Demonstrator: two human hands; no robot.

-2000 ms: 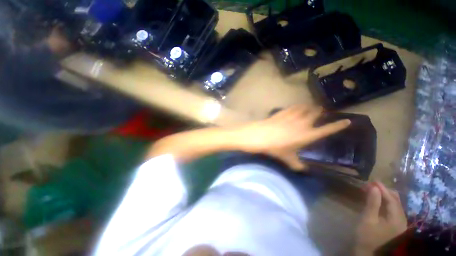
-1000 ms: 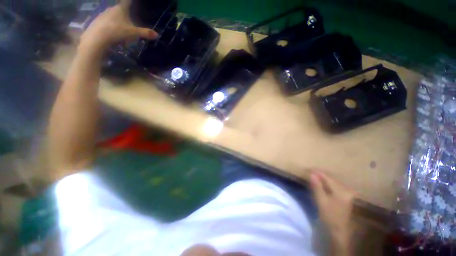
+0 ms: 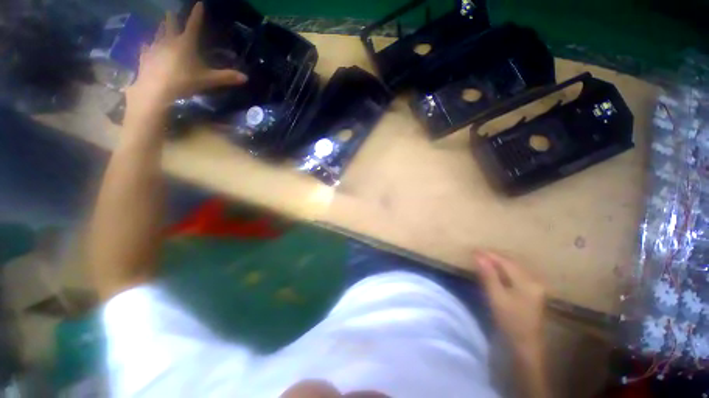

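My left hand (image 3: pixel 175 66) is at the upper left with its fingers spread, over or beside the black housings there; it seems to hold nothing. My right hand (image 3: pixel 509 291) rests at the bench's near edge, thumb and fingers close together; whether something small is between them cannot be told. A black housing with a bright white disc (image 3: pixel 323 148) lies left of centre. Another housing beside it bears a white disc (image 3: pixel 255 116). At the right, a housing (image 3: pixel 571 144) shows a bare round hole. Two more housings (image 3: pixel 490 82) (image 3: pixel 424 47) with bare holes lie behind it.
The tan bench (image 3: pixel 435 206) runs from upper left to lower right. Clear crinkled plastic with white flower-like pieces (image 3: pixel 668 295) and red wires lies at the right edge. A blue object (image 3: pixel 120 39) is at the upper left. Something red (image 3: pixel 225 220) lies below the bench over green flooring.
The housing that lay at the near edge beneath my left hand two seconds ago is gone from there. My left hand moved to the upper left and its fingers spread. My right hand moved left along the edge.
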